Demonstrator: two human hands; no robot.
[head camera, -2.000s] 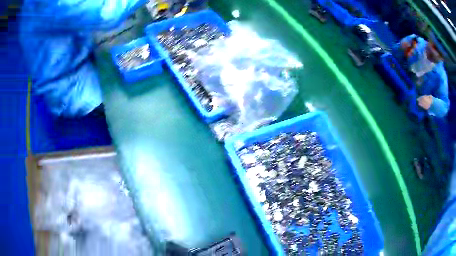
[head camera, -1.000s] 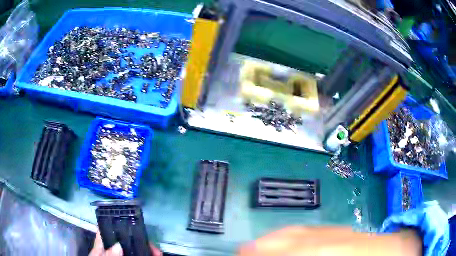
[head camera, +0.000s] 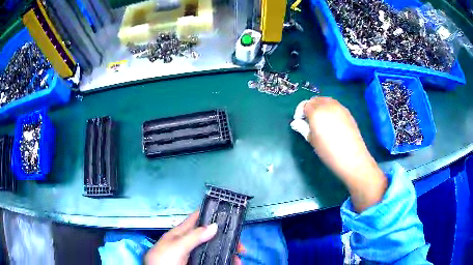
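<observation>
My left hand (head camera: 179, 240) holds a black plastic housing (head camera: 220, 222) at the bottom centre, its grid-like end pointing up and away. My right hand (head camera: 332, 129) is over the bench at right, just below a small cluster of loose metal parts (head camera: 275, 83). Its fingertips have white cots and are close together; whether a small part is between them cannot be told. A second black housing (head camera: 186, 133) lies crosswise on the bench, a third (head camera: 99, 155) lies lengthwise left of it, and another (head camera: 6, 163) is cut off at the left edge.
The fixture's white base plate (head camera: 218, 62) bears a cream nest (head camera: 166, 18) and a metal parts pile (head camera: 163, 47). The green button (head camera: 247, 39) is at its right foot. Large blue bins (head camera: 342, 64) and small blue boxes (head camera: 383, 116) stand on both sides. Yellow guards (head camera: 272, 20) flank the frame.
The view has swung right, so bench items appear further left. The held housing shows nearer the centre. My right hand has gone from a blur at the lower edge to over the bench beside the loose parts.
</observation>
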